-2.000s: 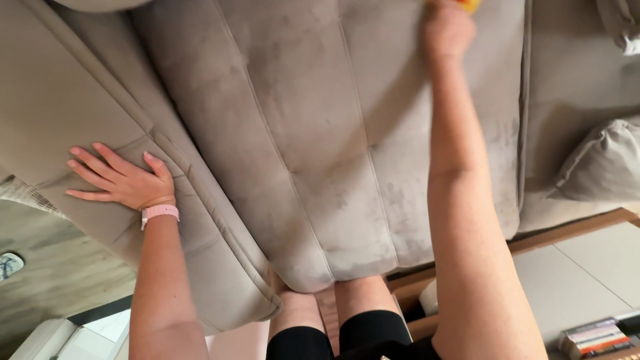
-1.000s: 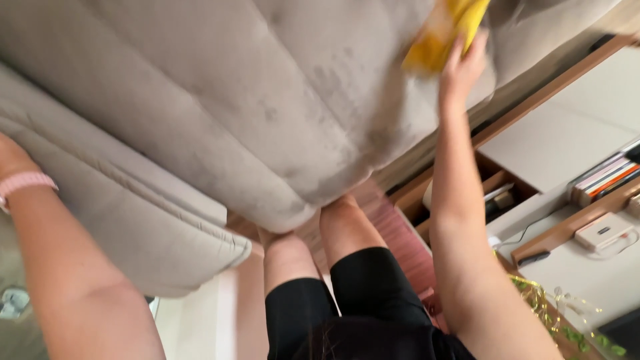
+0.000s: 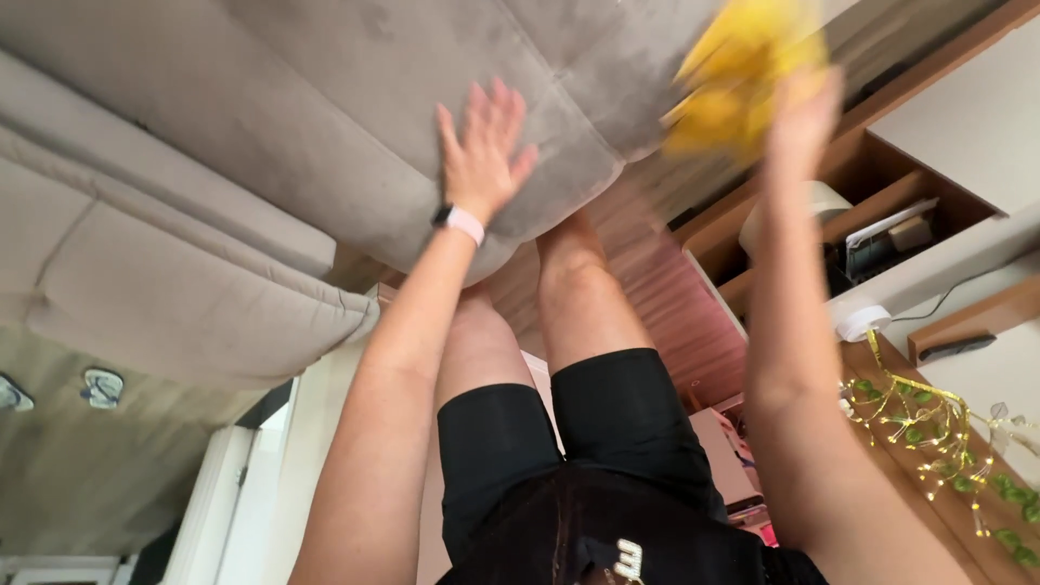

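Observation:
My left hand (image 3: 485,158), with a pale pink watch band on the wrist, lies flat with fingers spread on the grey upholstered sofa seat (image 3: 325,97). Darker, damp-looking patches mark the fabric to its right. At the upper right my right hand (image 3: 804,114) grips a yellow cloth (image 3: 735,77); both are blurred. The cloth hangs by the rounded end of the seat, and whether it touches the fabric I cannot tell.
The sofa's padded arm (image 3: 179,292) is at left, with flip-flops (image 3: 103,387) on the floor beyond. At right stand a wooden cabinet (image 3: 861,162) with open compartments and a garland with small lights (image 3: 951,406). My bare legs are below the seat's edge.
My left hand has moved from the sofa arm at left onto the seat. My right hand, still with the yellow cloth, has moved to the seat's end. The view has shifted strongly.

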